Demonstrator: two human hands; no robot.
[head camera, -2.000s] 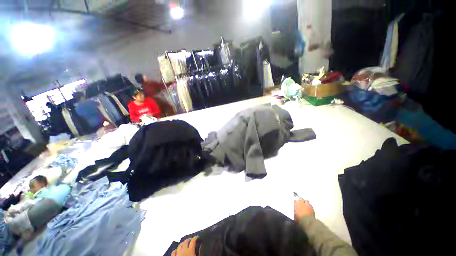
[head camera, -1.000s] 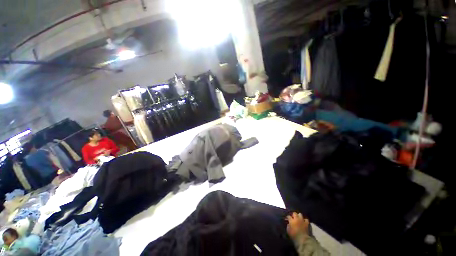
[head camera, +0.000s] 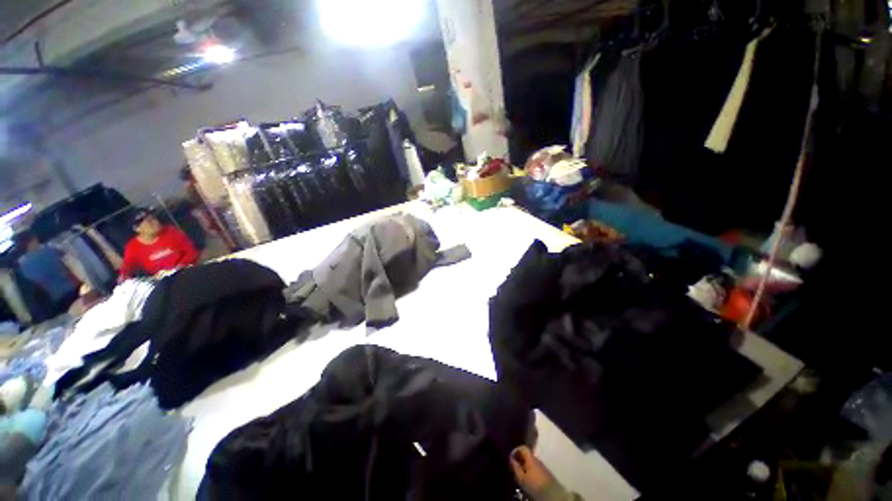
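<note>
A black garment (head camera: 362, 421) lies spread on the white table at the bottom centre, nearest to me, with a small white mark, perhaps a label, on it. My right hand (head camera: 533, 474) is at its right edge, near the picture's lower rim; its fingers touch the cloth and seem to hold the edge, partly hidden in the dark fabric. No tool shows in it. My left hand is not in view.
A black garment pile (head camera: 606, 342) lies at the right, a black heap (head camera: 210, 313) at the left, and a grey garment (head camera: 377, 264) beyond. Light blue cloth (head camera: 108, 445) covers the left side. A person in red (head camera: 158, 250) is behind the table; racks stand further back.
The view has swung right. The near black garment is spread wider. My left hand has gone out of view; my right hand, earlier holding a small tool, is now at the garment's right edge.
</note>
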